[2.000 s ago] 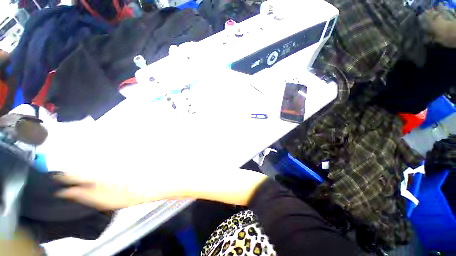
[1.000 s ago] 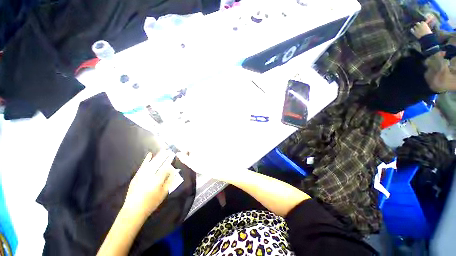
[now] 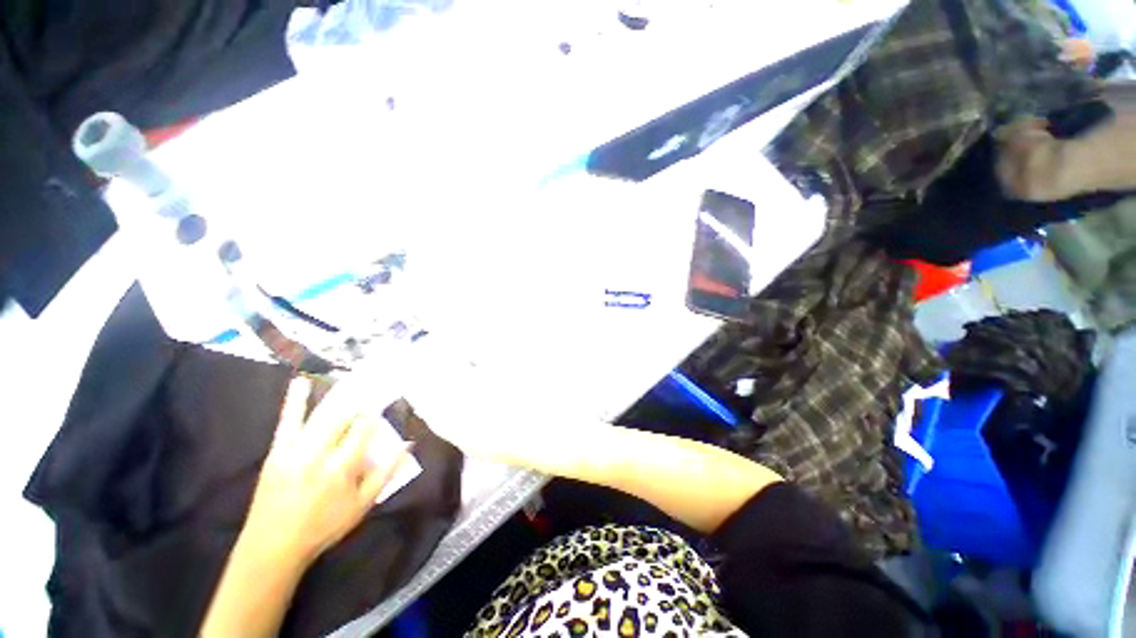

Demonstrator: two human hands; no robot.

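Note:
A dark garment piece (image 3: 212,436) lies on the left front of the white table, its upper edge at the needle area of the sewing machine (image 3: 461,137). My left hand (image 3: 312,467) is on this cloth just below the needle area, fingers bent and gripping it. A small white label or fabric piece (image 3: 399,476) shows beside its thumb side. My right hand (image 3: 430,386) is at the cloth's right edge near the needle area; glare washes out its fingers, so its grip cannot be told. The presser foot is hard to make out.
A phone (image 3: 721,253) and small thread snips (image 3: 628,299) lie right on the table. A printed ruler (image 3: 480,517) runs along the front edge. Checked garments (image 3: 828,386) and a blue bin (image 3: 965,455) are at right. Another person's arm (image 3: 1078,156) shows upper right.
Two seconds ago my right arm reached far left over dark cloth; now the cloth lies at the needle area with both hands there. Since one second ago the view has moved closer to the machine.

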